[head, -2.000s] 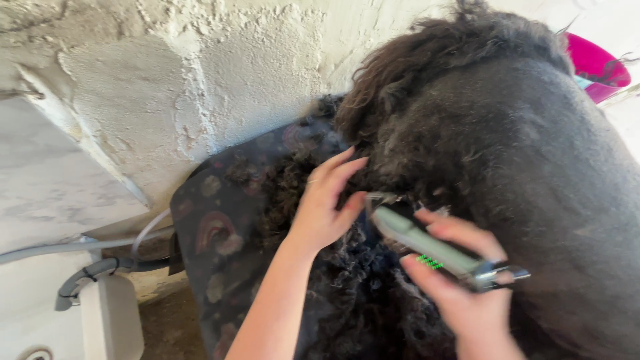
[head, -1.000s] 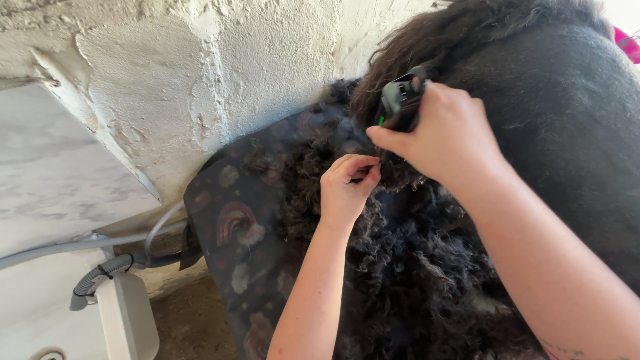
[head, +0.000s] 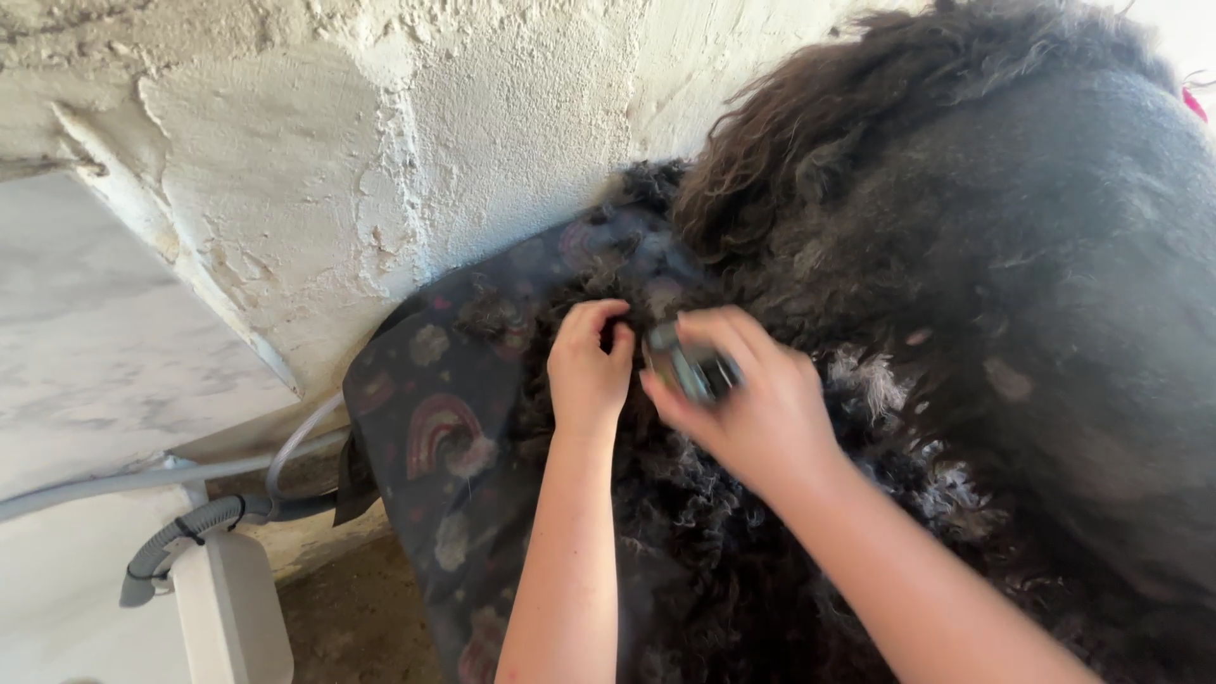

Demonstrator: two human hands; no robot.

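Note:
A large dark-coated animal, seemingly a dog (head: 1045, 247), fills the right side, its back and flank clipped short and long wavy hair left at the upper end. My right hand (head: 750, 389) is closed around an electric hair clipper (head: 692, 366), blurred by motion, just left of the body. Close beside it on the left, my left hand (head: 591, 361) has its fingers curled towards the thumb over the dark hair; whether it pinches a lock is hidden. Loose curly dark hair (head: 703, 570) lies under and below both hands.
A dark cover with a rainbow pattern (head: 446, 427) lies beneath the hair. Behind it rises a rough plastered wall (head: 513, 123). At the lower left are a grey corrugated hose (head: 190, 532), a pale plastic housing (head: 233, 608) and a pale tube (head: 237, 467).
My right hand with the clipper has come down and left from the long hair at the animal's upper end, where it was one second ago. The clipper stays in my right hand throughout.

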